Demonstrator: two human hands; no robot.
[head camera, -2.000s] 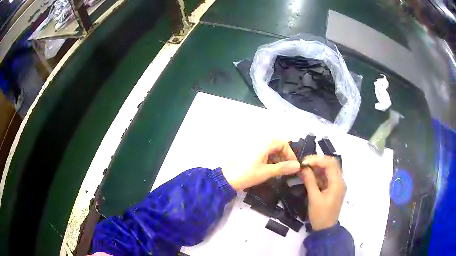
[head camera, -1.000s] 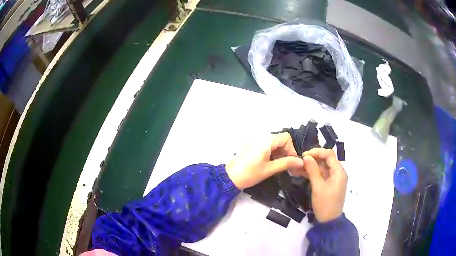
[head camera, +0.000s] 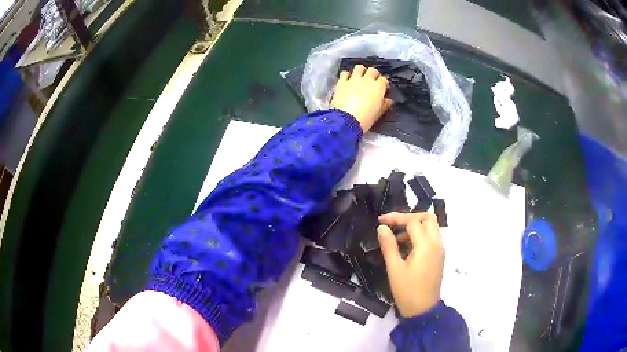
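Observation:
My left hand (head camera: 361, 96) reaches palm down into the open clear plastic bag (head camera: 454, 134), over the black strips (head camera: 416, 113) inside. Its fingers are spread and no piece shows in them. My right hand (head camera: 414, 265) is over the right side of the loose pile of black strips (head camera: 357, 223). Its thumb and index fingertips are close together; whether they pinch a strip cannot be told against the black pile. The pile lies on the white sheet (head camera: 474, 275). My left sleeve hides part of the sheet and the pile's left edge.
Right of the bag lie a crumpled white scrap (head camera: 505, 103) and a small yellowish-green translucent bag (head camera: 510, 163). A blue disc (head camera: 539, 245) is at the sheet's right edge. A pale grey flat bar (head camera: 481, 20) is at the far side. A chipped cream rail (head camera: 130, 206) runs along the left.
My left hand has left my right hand and moved up and forward into the bag. My right hand stays over the pile, now apart from the left. The view has shifted somewhat.

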